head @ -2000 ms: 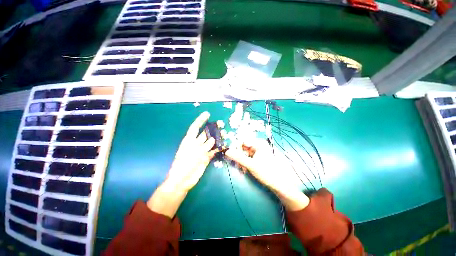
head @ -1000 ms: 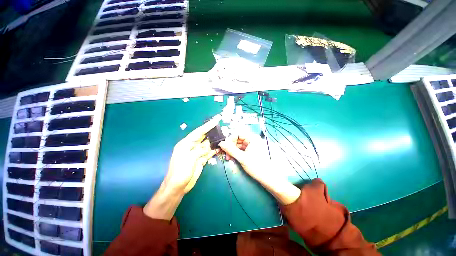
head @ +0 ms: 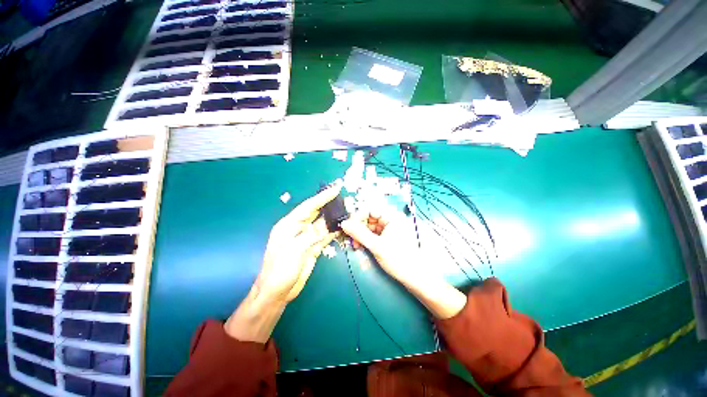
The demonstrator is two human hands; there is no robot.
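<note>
My left hand (head: 288,246) holds a small black module (head: 336,212) between thumb and fingers, over the middle of the green mat. My right hand (head: 387,246) touches the module's lower right edge with its fingertips; whether it grips anything is too small to tell. A thin black cable (head: 353,287) trails from the module down towards the mat's front edge. Small white pads (head: 370,186) lie scattered just behind my hands. A loose bundle of black cables (head: 465,209) lies to the right of them.
A white tray of black modules (head: 159,194) stands at left, another (head: 283,77) behind it. Stacked trays (head: 667,186) stand at far right. A clear bag with a white label (head: 384,74) and a bag with gold pieces (head: 504,81) lie beyond the pale rail (head: 232,143).
The view has shifted, so the trays and bags sit further left than in the oldest frame. The module has turned in my left fingers to show a wider face. My right hand stays against it.
</note>
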